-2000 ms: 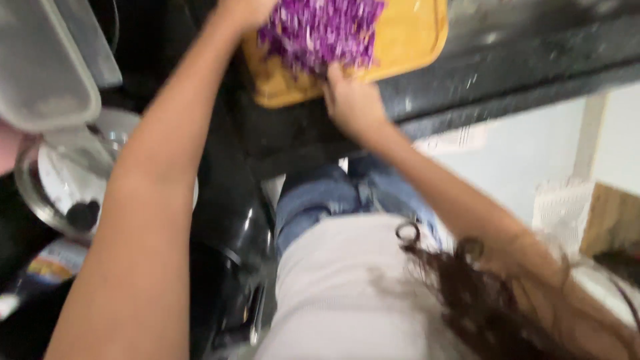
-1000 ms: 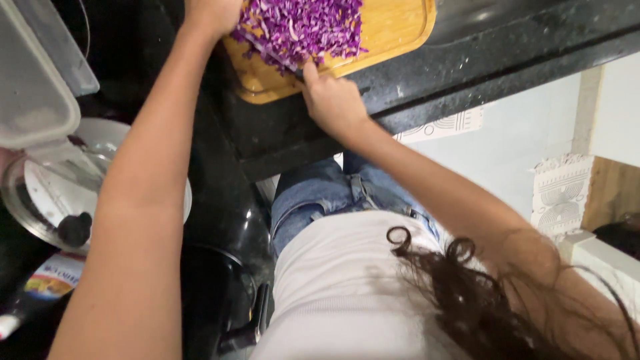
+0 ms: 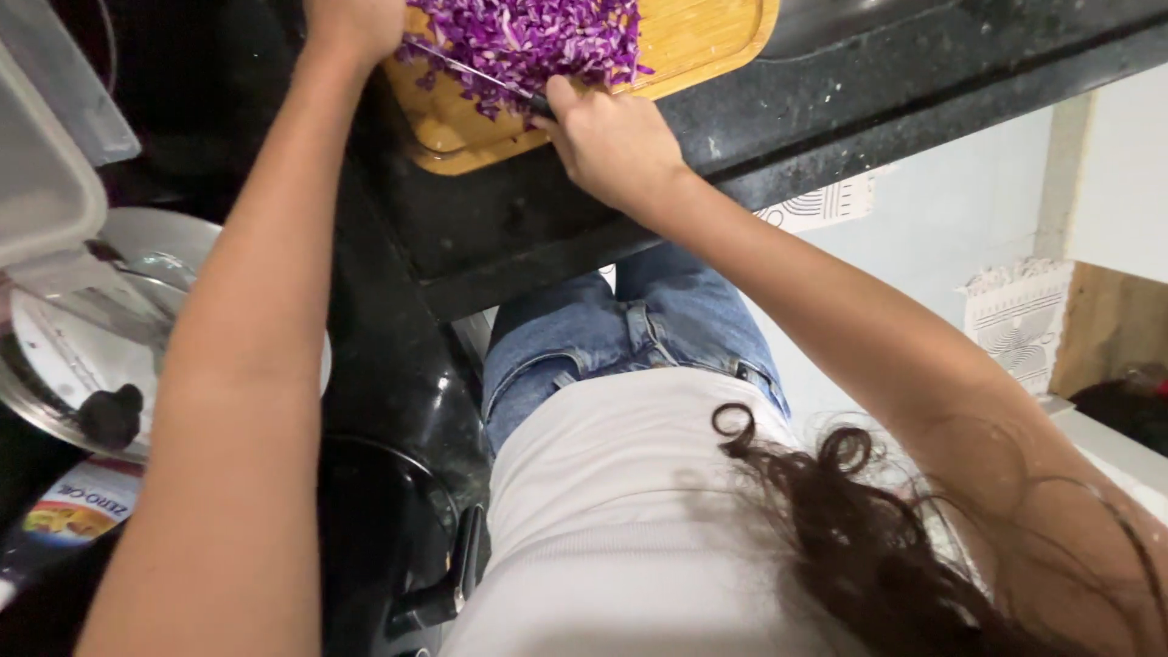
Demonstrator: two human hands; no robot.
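Shredded purple cabbage (image 3: pixel 538 41) lies heaped on a wooden cutting board (image 3: pixel 447 151) at the top of the view. My right hand (image 3: pixel 616 137) is closed on the dark handle of a kitchen knife (image 3: pixel 470 71); the blade points up and left, along the near side of the heap. At the board's left edge is my left hand (image 3: pixel 360 23), close to the blade's far end. Its fingers are cut off by the frame's top, so whether it holds anything cannot be seen.
The board rests on a black stone countertop (image 3: pixel 511 228). At left are a clear plastic container (image 3: pixel 46 164), a glass lid (image 3: pixel 36 401) with a dark knob, a bottle (image 3: pixel 82 511) and a black pan (image 3: pixel 383 529). Patterned mats (image 3: pixel 1022 319) lie on the floor.
The hands stay at the board with the knife still in the right hand. The view has shifted slightly, and the board sits a little higher in it.
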